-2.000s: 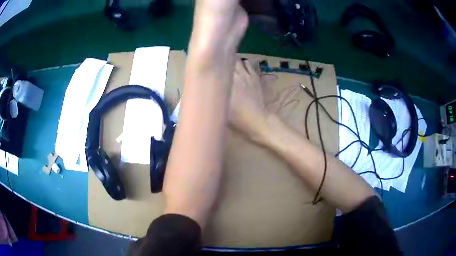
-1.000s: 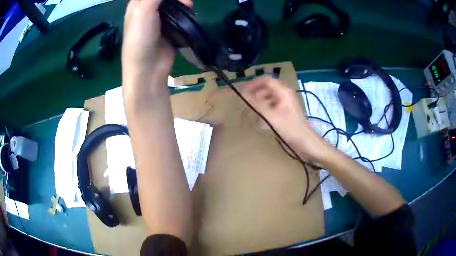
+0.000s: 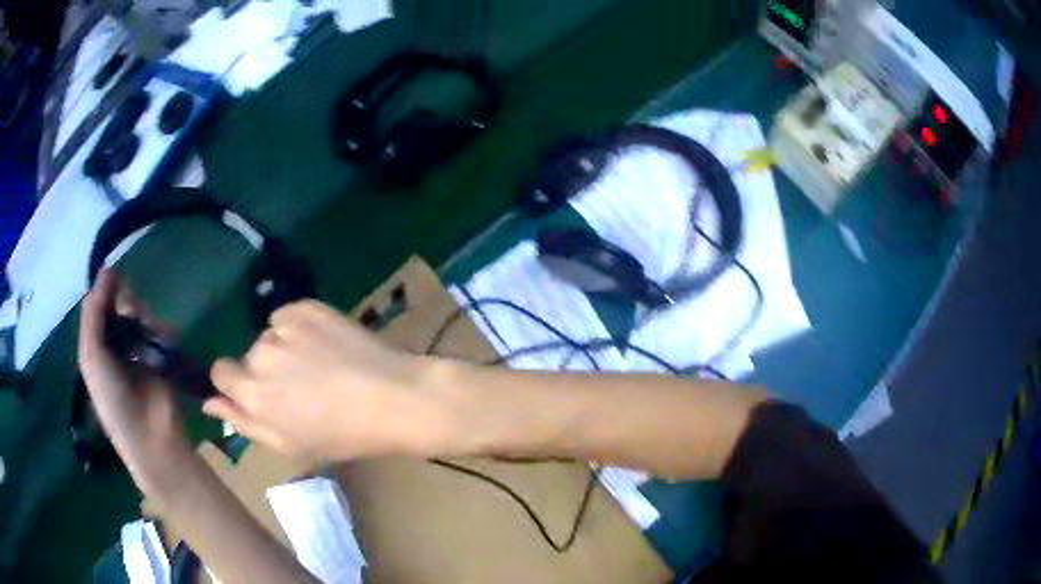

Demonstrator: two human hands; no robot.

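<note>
The black over-ear headphones [image 3: 177,205] are raised at the left, over the dark green strip, with the band arched at the top. My left hand [image 3: 137,399] is around the near ear cup. My right hand [image 3: 303,388] has bent fingers close beside that cup; whether it holds a plug is hidden and blurred. The other cup [image 3: 280,280] hangs just beyond my right hand. A thin black audio cable [image 3: 519,496] loops over the tan cardboard mat [image 3: 457,536] and passes under my right forearm.
Another headset [image 3: 725,194] lies on white printed papers [image 3: 765,285] at the right. One more headset [image 3: 417,114] lies on the green strip. A cream test box [image 3: 833,137] and power supply [image 3: 793,23] stand at upper right. A blue tray [image 3: 171,80] is at upper left.
The view has swung toward the right of the bench. My left hand still has the headphones. My right hand has moved from above the mat to beside the held ear cup, and its fingers are more bent.
</note>
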